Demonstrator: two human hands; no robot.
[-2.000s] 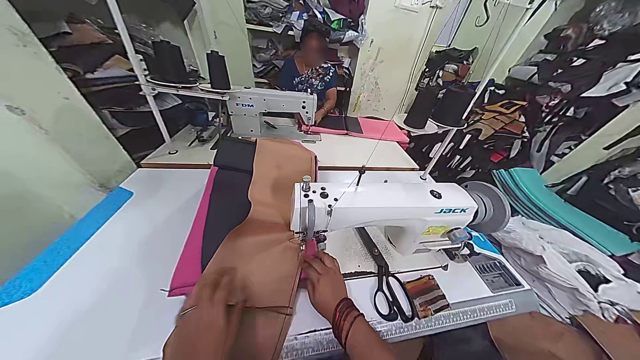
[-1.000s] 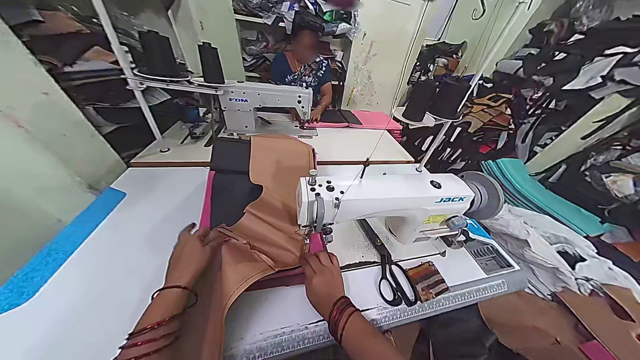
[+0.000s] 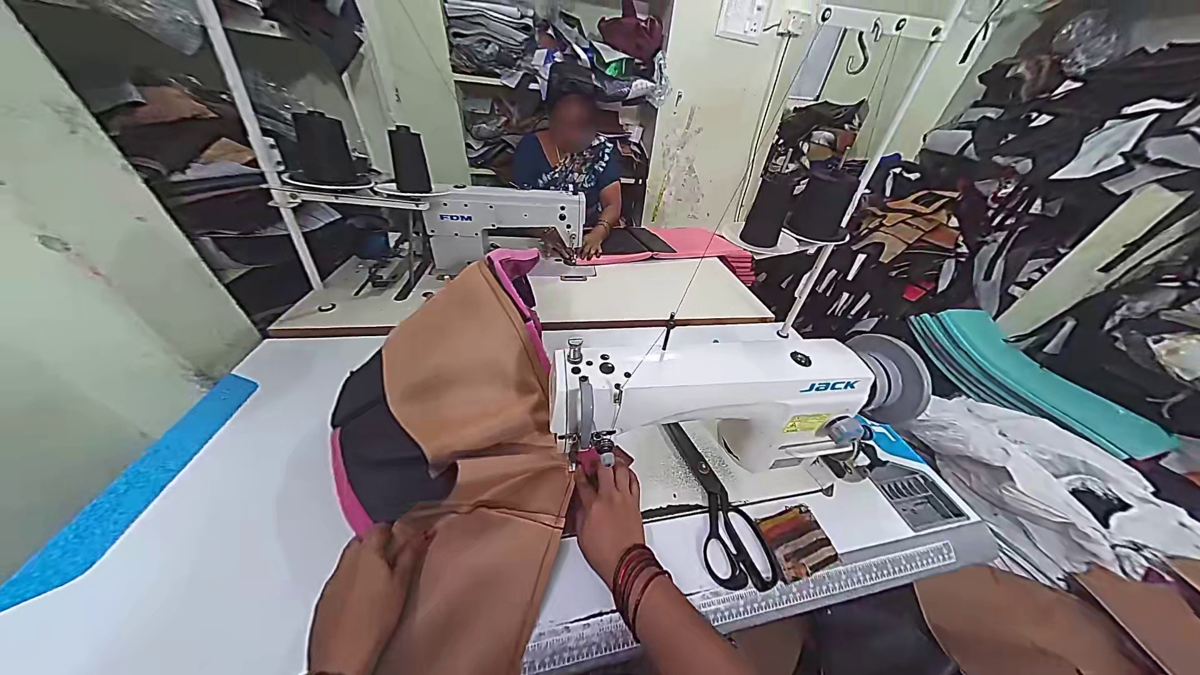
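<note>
A tan, black and pink fabric piece [image 3: 469, 366] lies under the head of a white Jack sewing machine [image 3: 712, 375], bulging up on its left side. My left hand [image 3: 375, 572] grips the fabric's left edge, its fingers partly hidden by a fold. Close to the presser foot, my right hand [image 3: 607, 506] pinches the fabric edge, where a bit of pink shows; red bangles circle that wrist. Black-handled scissors [image 3: 741, 553] lie to the right of my right hand, beside a small striped cloth [image 3: 797, 542].
Across the tables a person [image 3: 572, 159] works at a white FDM sewing machine [image 3: 506, 220]. Black thread cones [image 3: 769, 211] stand behind my machine. A measuring scale [image 3: 834, 586] runs along the near edge. Teal sheets [image 3: 1031, 384] and white cloth [image 3: 1022, 478] lie at right.
My left hand has moved toward the near side, holding the fabric. The far part of the fabric has bunched up and turned, with its pink edge showing at the top. My right hand stays by the presser foot.
</note>
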